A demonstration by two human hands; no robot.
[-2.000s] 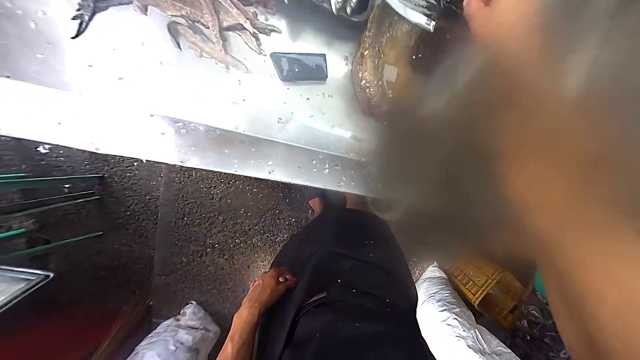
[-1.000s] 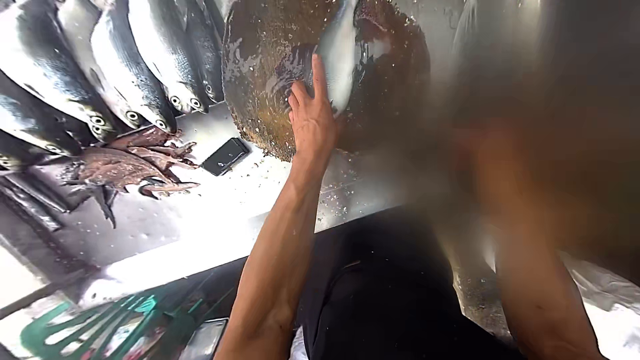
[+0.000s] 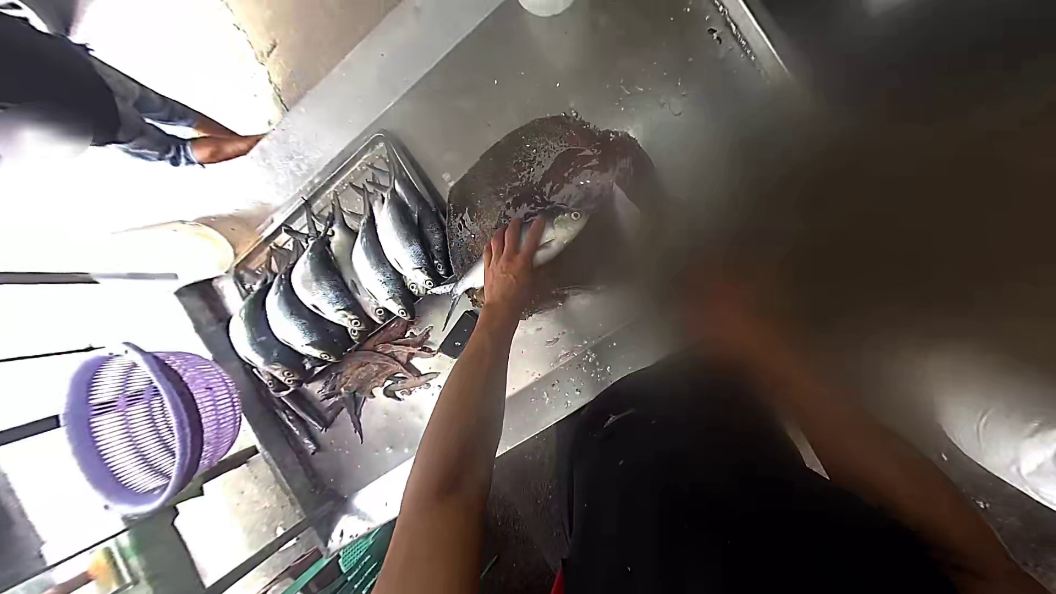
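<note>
My left hand lies on a silvery fish, its fingers over the body. The fish rests on a round, wet chopping block, its head toward the upper right and its tail past the block's left edge. My right hand is to the right of the block, blurred behind a smear over the view; what it holds, if anything, cannot be made out. Left of the block, a metal tray carries several whole fish. Reddish-brown fish pieces lie below them, near a small dark flat object beside my left wrist.
The metal table runs diagonally, its near edge close to my body. A purple plastic basket stands at the left. A person's legs show at the upper left. Green plastic sits below the table, and a whitish sack at the right.
The fish on the block lies at a different angle, its head now showing at the upper right. My left hand, low by my lap two seconds ago, is on the fish. The view has swung widely.
</note>
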